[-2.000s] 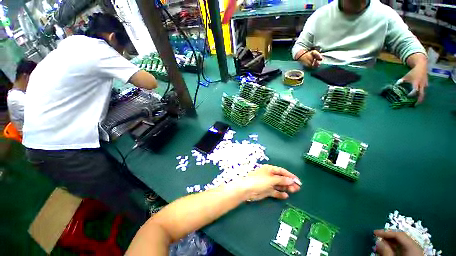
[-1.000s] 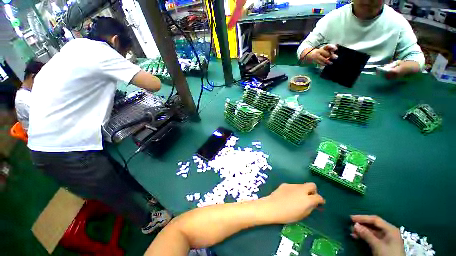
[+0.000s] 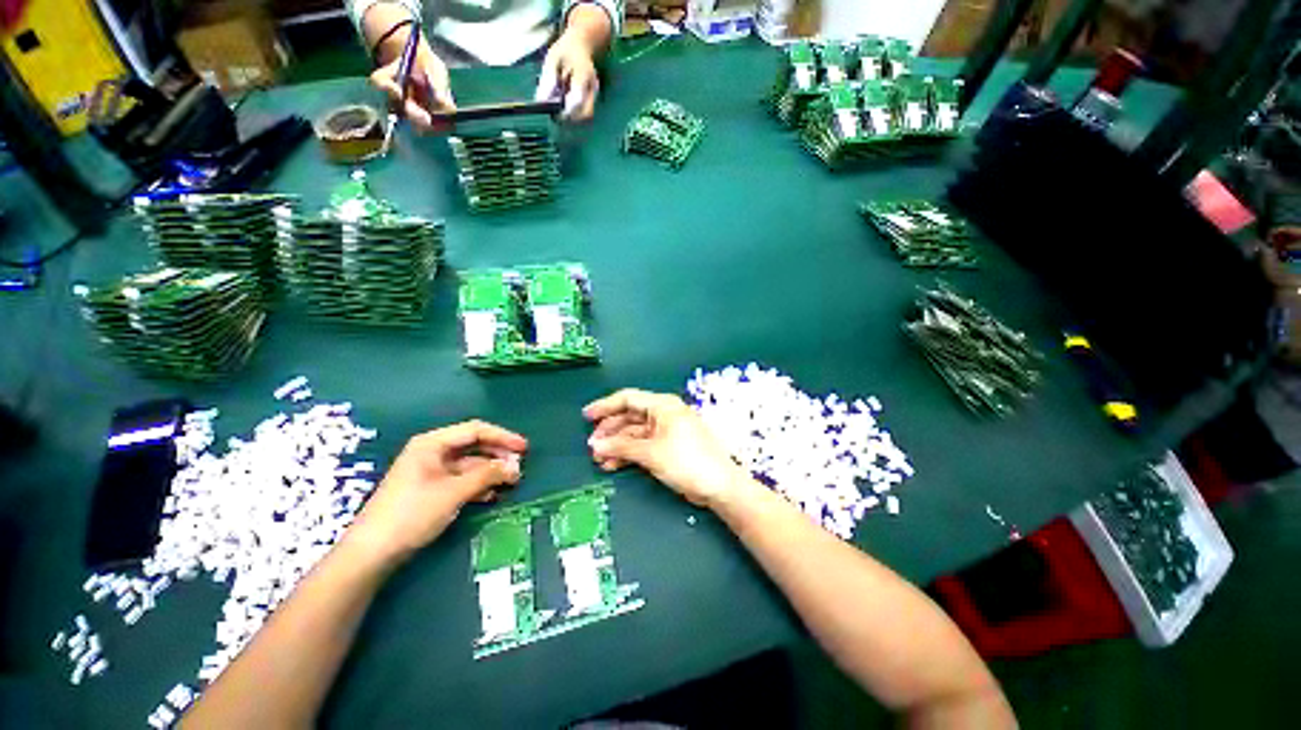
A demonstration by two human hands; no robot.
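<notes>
A green PCB panel [image 3: 549, 568] with two boards and white rectangles lies flat on the mat near the front edge. My left hand [image 3: 454, 478] is above its upper left corner, with a small white part [image 3: 511, 465] between thumb and fingertips. My right hand [image 3: 654, 442] is above its upper right, fingertips pinched around a small white bit [image 3: 597, 444]. One heap of small white parts [image 3: 264, 506] lies left of my left hand. Another heap [image 3: 799, 435] lies beside my right hand, partly behind the wrist.
A short panel stack [image 3: 528, 317] sits beyond my hands. Taller stacks [image 3: 357, 260] stand far left, leaning ones [image 3: 973, 350] right. A black smartphone [image 3: 131, 485] lies by the left heap. A person opposite holds a dark flat thing [image 3: 500, 113]. A parts tray [image 3: 1159, 549] is below the right edge.
The view has swung right. My hands are now closer together above the near panel. The person opposite now holds the dark flat thing low behind a stack.
</notes>
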